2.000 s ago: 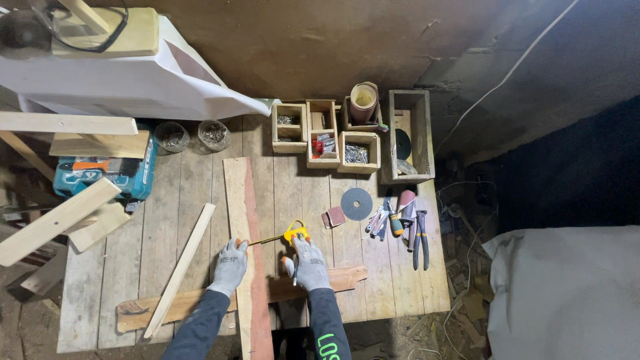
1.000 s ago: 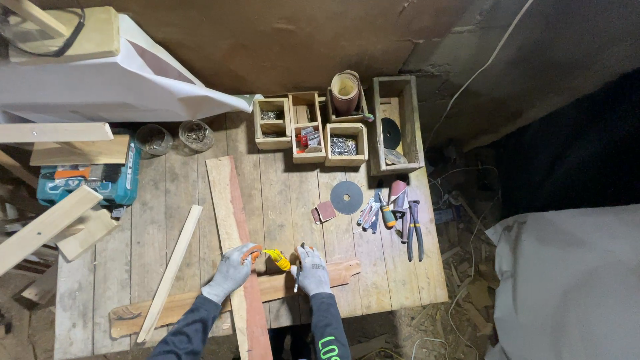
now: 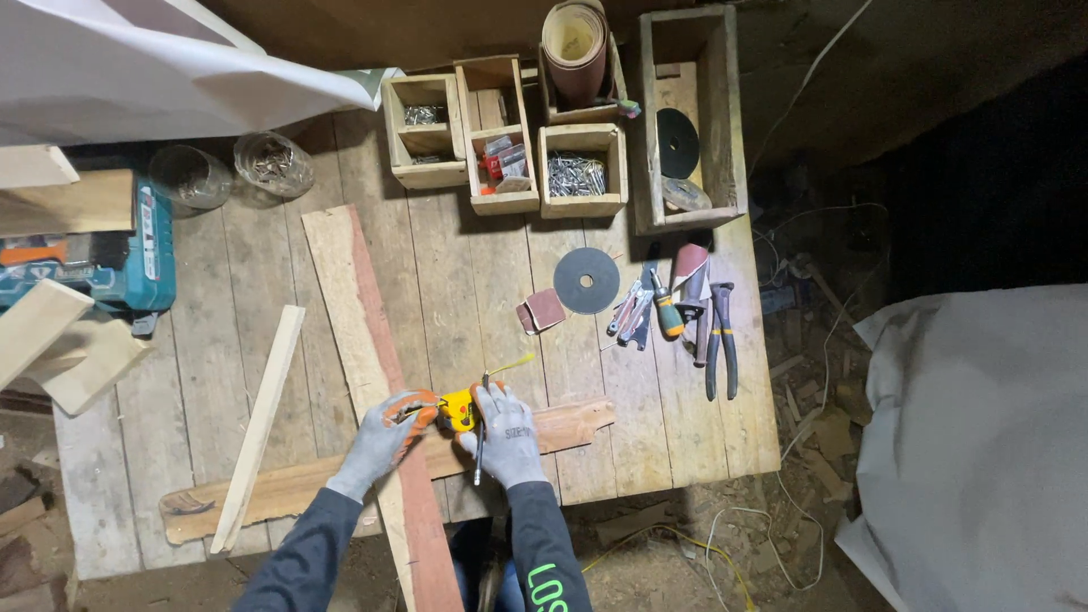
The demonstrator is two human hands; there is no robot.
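My left hand [image 3: 387, 438], in a grey and orange work glove, lies over the long two-toned board [image 3: 361, 327] and pinches the end of the blade at the yellow tape measure [image 3: 458, 411]. The gloved right hand [image 3: 507, 433] is closed around the other side of the tape measure's case. A pencil-like stick [image 3: 480, 450] stands out between its fingers and points down towards the bench edge. Beneath both hands, a live-edge board [image 3: 552, 427] crosses under the long board. A narrow pale strip [image 3: 259, 429] rests over its left part.
Wooden boxes [image 3: 583, 206] with fasteners and discs line the back. An abrasive disc [image 3: 586, 280], folded sandpaper [image 3: 544, 310], a screwdriver [image 3: 669, 316] and pincers [image 3: 722, 340] lie at the right. A teal tool case [image 3: 153, 255], wood offcuts and plastic cups [image 3: 274, 166] are at the left.
Two seconds ago the tape blade stretched between my hands over the long board; now the tape case is close to my left hand. The right hand has moved left towards it.
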